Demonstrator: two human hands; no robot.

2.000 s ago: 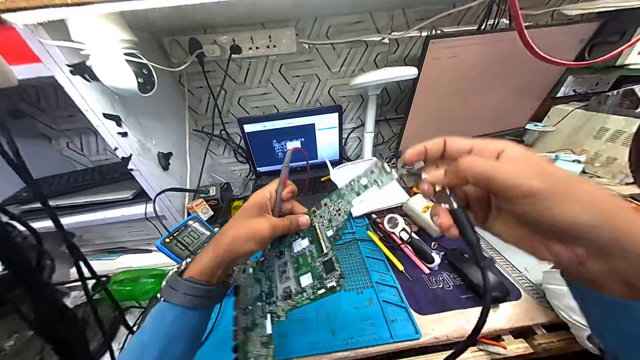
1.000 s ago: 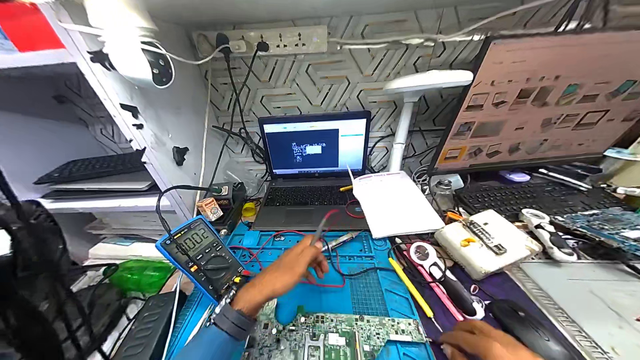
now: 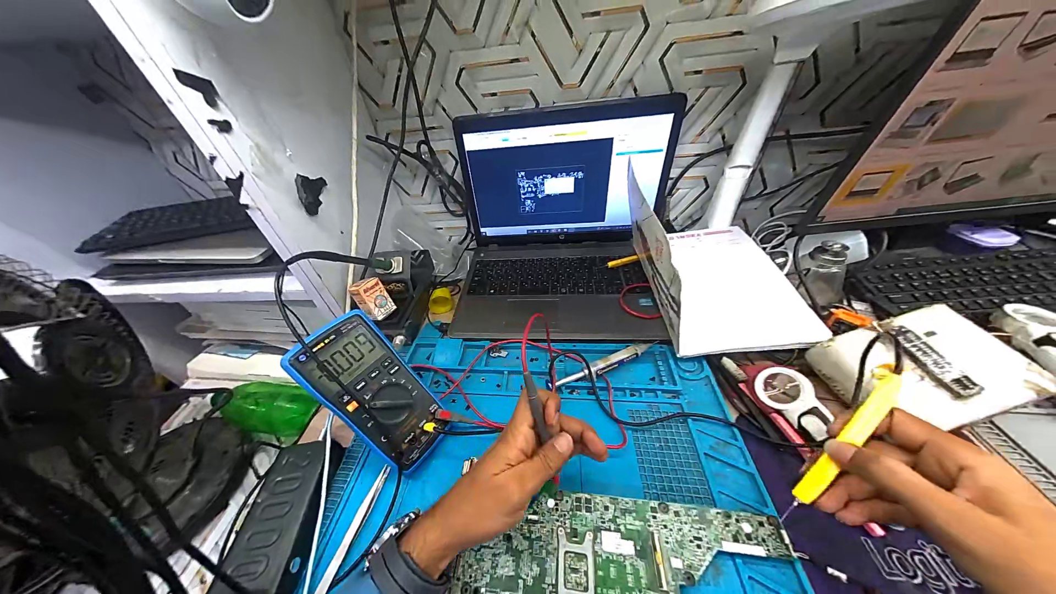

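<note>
My left hand (image 3: pixel 524 462) grips a dark multimeter probe (image 3: pixel 536 408) with a red lead, just above the top edge of a green circuit board (image 3: pixel 610 553). The board lies flat on a blue silicone repair mat (image 3: pixel 594 470). To the right, my right hand (image 3: pixel 916 487) holds a yellow test probe (image 3: pixel 850 437) on a black lead, its thin tip pointing down near the board's right end. A blue-cased digital multimeter (image 3: pixel 367 388), its display lit, leans at the left of the mat with leads plugged in.
An open laptop (image 3: pixel 540 318) stands behind the mat, with a folded paper booklet (image 3: pixel 742 289) at its right. A white-and-red tool (image 3: pixel 784 392) lies beside a dark mouse pad (image 3: pixel 767 478). A black power box (image 3: pixel 276 520) and a green bottle (image 3: pixel 268 410) are at left.
My right hand, bare at the lower right one second ago, has come up with the yellow probe in it. The circuit board, lifted two seconds ago, lies on the mat. The view has moved closer.
</note>
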